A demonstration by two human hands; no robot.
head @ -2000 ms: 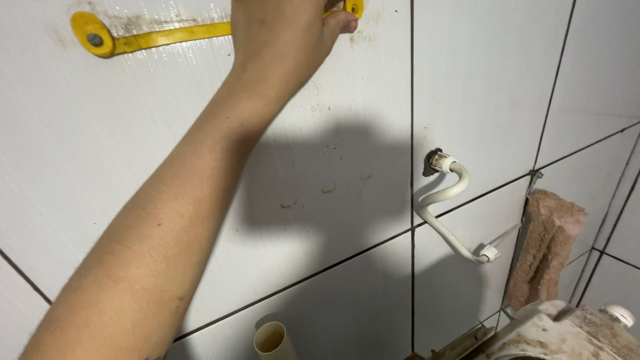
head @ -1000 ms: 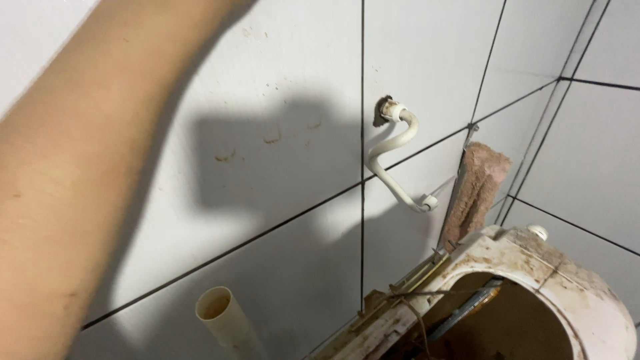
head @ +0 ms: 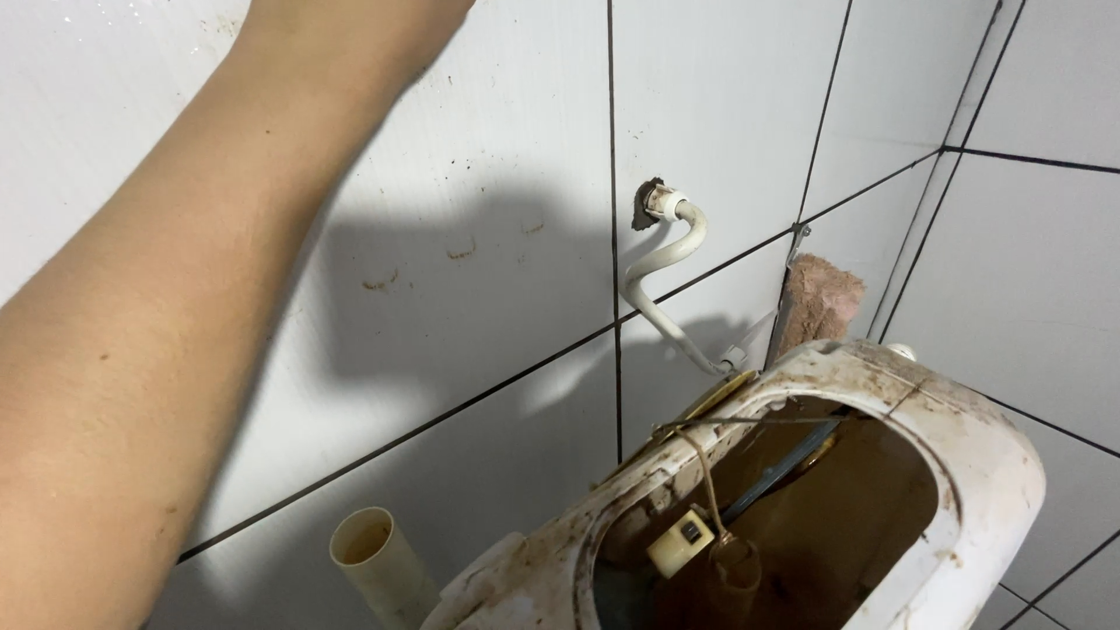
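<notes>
My left forearm crosses the left side of the view, and only the wrist and the edge of my left hand (head: 385,22) show at the top edge, against the white wall tiles (head: 525,105). The fingers are cut off, so what they hold or touch is hidden. My right hand is out of sight. At the lower right an open, stained white plastic toilet cistern (head: 989,455) stands tilted in the view, with a pale float part (head: 681,544), a string and a thin rod in its opening.
A curved white water hose (head: 643,284) runs from a wall fitting (head: 663,203) down to the cistern's back edge. An open-ended cream plastic pipe (head: 394,573) rises at bottom centre-left. Behind the cistern is a rough pinkish piece (head: 821,302) near the wall corner.
Two seconds ago my left hand was at the right end of a yellow strip on the wall; hand and strip are now mostly or wholly out of frame. The view has shifted, showing more cistern.
</notes>
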